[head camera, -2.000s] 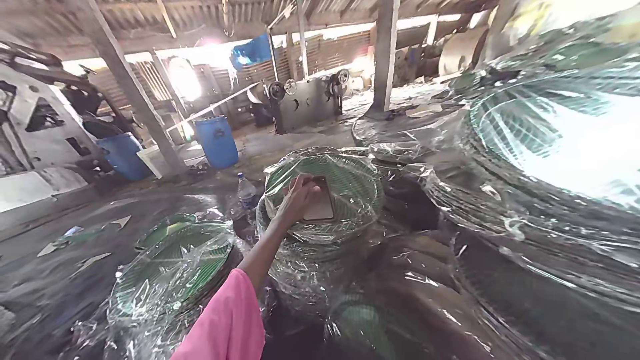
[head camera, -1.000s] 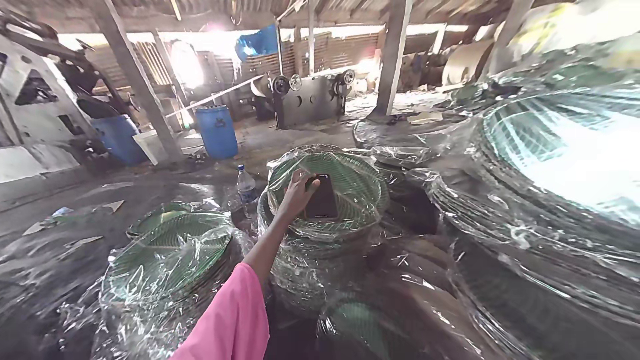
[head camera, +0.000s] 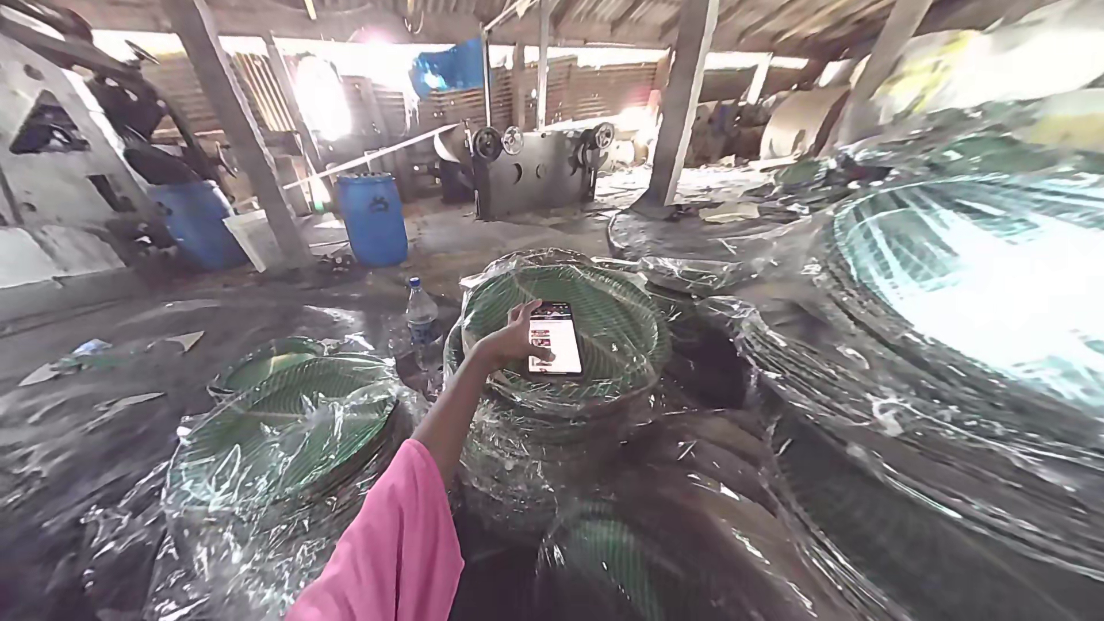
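My left hand (head camera: 517, 338), at the end of a pink sleeve, is at the left edge of a smartphone (head camera: 555, 338) with a lit screen. A finger reaches the phone's upper left corner and the thumb lies over the lower left of the screen. The phone lies on a stack of round green leaf-patterned plates (head camera: 612, 315) wrapped in clear plastic. Whether the hand grips the phone or only touches it, I cannot tell. My right hand does not show.
A plastic bottle (head camera: 421, 315) stands left of the stack. Wrapped green plates (head camera: 285, 431) sit at lower left, larger wrapped stacks (head camera: 949, 259) at right. Behind are a blue drum (head camera: 373, 220), a metal machine (head camera: 535, 172) and a post (head camera: 681, 103).
The phone's screen was dark one second ago and is now lit with content. My left hand stays beside the phone, its thumb now over the screen.
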